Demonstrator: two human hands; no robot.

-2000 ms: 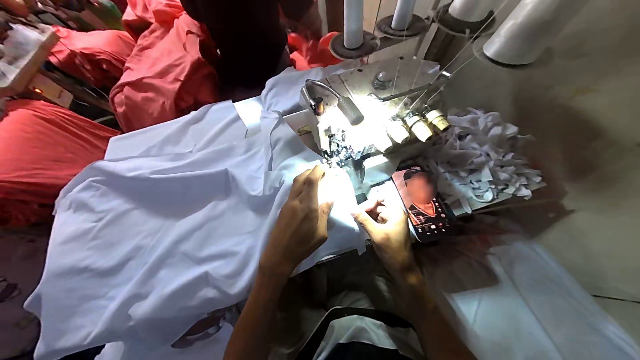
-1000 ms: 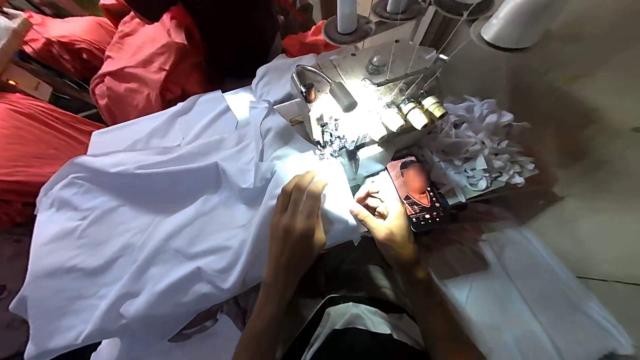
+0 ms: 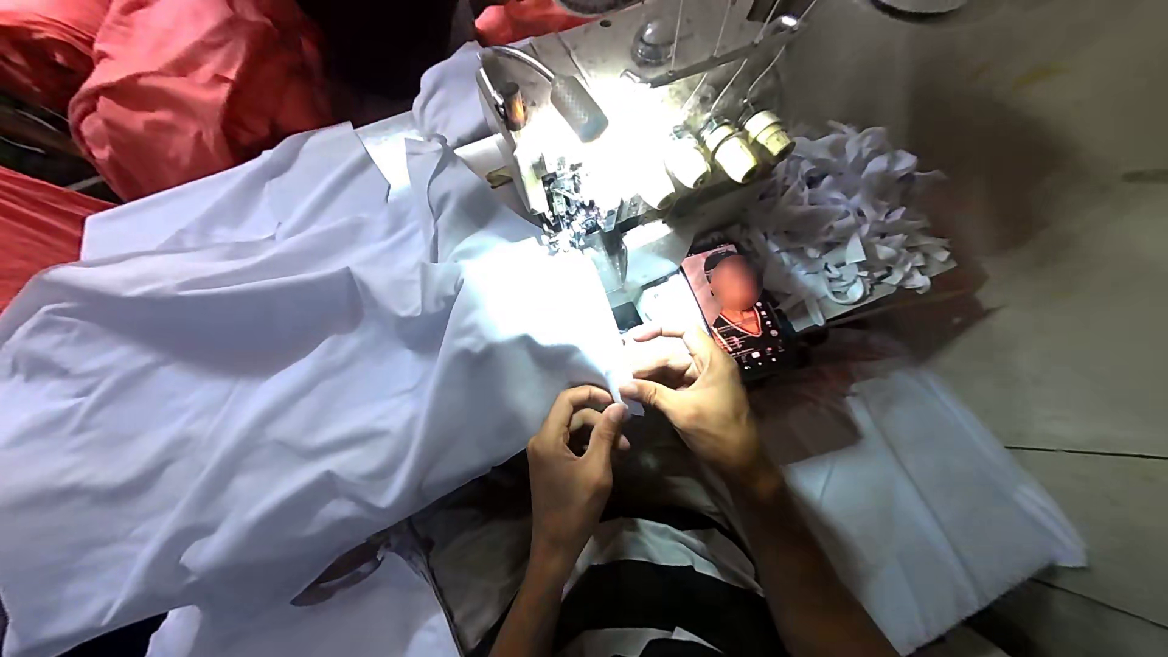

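Observation:
White fabric spreads over the left and middle of the view, its right edge running up to the presser foot area of an overlock sewing machine. My left hand pinches the fabric's near right corner between thumb and forefinger. Close beside it, my right hand grips the same edge with its thumb and fingers, the fingertips almost touching those of the left. A small lamp on a bent neck lights the needle area brightly; glare hides the stitching point.
A smartphone with a lit screen lies right of the machine. Behind it, white fabric scraps are heaped on the table. Red fabric is piled at the upper left. More white cloth hangs at the lower right.
My left hand has moved down along the fabric, from lying flat near the machine to pinching the near corner. The right hand now meets it there.

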